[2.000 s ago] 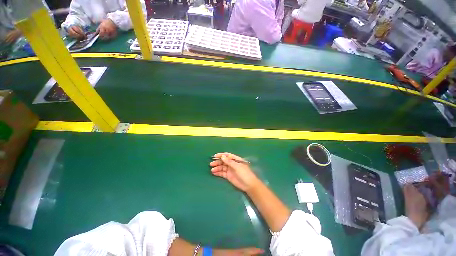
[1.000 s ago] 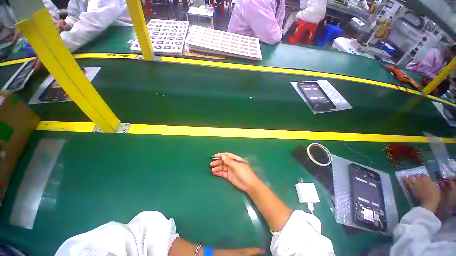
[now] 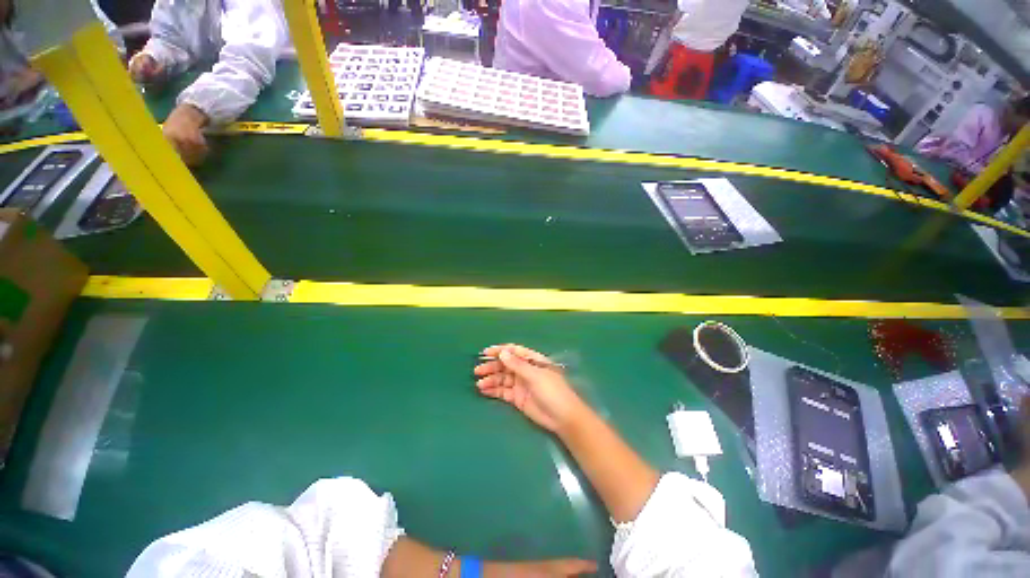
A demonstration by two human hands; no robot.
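My right hand [image 3: 522,382] rests on the green bench [image 3: 305,418] at the centre, fingers curled around thin tweezers [image 3: 542,362]. My left hand [image 3: 553,567] lies low at the bottom edge, partly cut off, with a blue band [image 3: 470,568] and a bracelet on the wrist; its fingers are too hidden to tell if it holds anything. A dark tablet housing [image 3: 830,440] lies on a bubble-wrap sheet [image 3: 777,457] to the right, touched by neither hand.
A white adapter [image 3: 692,434] and a tape roll [image 3: 721,348] on a black strip [image 3: 691,367] lie right of my hand. A translucent strip [image 3: 85,412] and cardboard box [image 3: 34,305] are left. Yellow rails [image 3: 508,298] edge the conveyor [image 3: 452,226]. A person's sleeve [image 3: 971,531] is at right.
The units on the conveyor have shifted left. The neighbour's hands at right have left their unit, which now shows. The person across has reached towards the conveyor. My hands have not moved.
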